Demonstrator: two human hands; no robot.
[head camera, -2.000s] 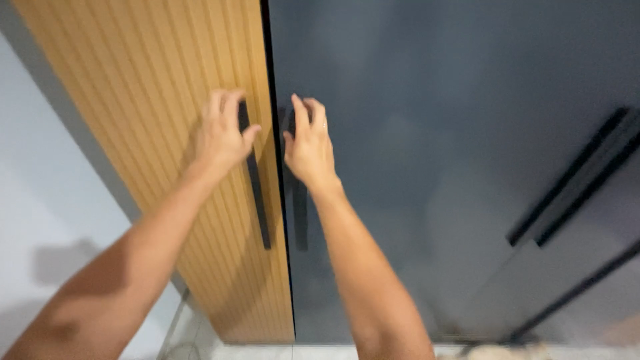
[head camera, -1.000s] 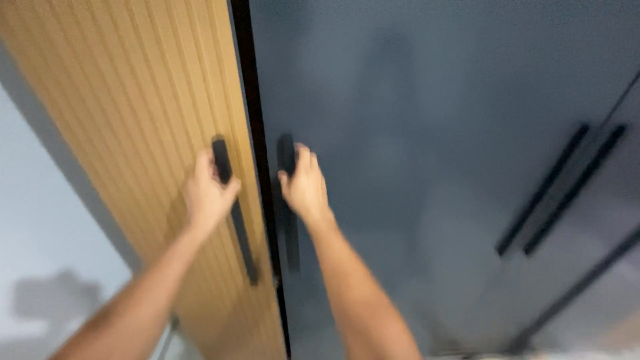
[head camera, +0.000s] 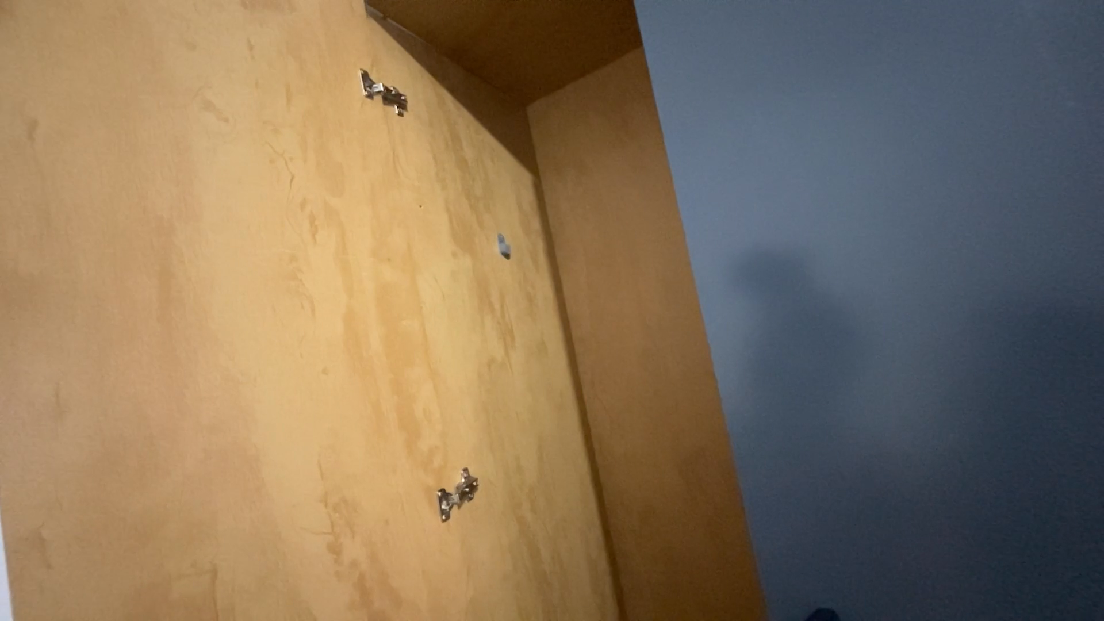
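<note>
Neither my left hand nor my right hand shows in the head view, so what they touch is hidden. The left cabinet door (head camera: 155, 328) stands swung open with its wood-grain inner face toward me. Two metal hinges are in view, an upper one (head camera: 384, 92) and a lower one (head camera: 457, 495). Behind them the cabinet's inner side panel carries a small pale bracket (head camera: 504, 247). On the right is a dark blue-grey door (head camera: 862, 216) with a soft shadow on it.
Farther in are the cabinet's back panel (head camera: 630, 345) and its top panel (head camera: 517, 43). The dark door's left edge cuts across the cabinet opening. A small dark object (head camera: 822, 614) pokes in at the bottom edge.
The ribbed wooden door, closed or nearly so with my left hand at its handle before, is now open. Both hands have left the view, which has swung up and closer.
</note>
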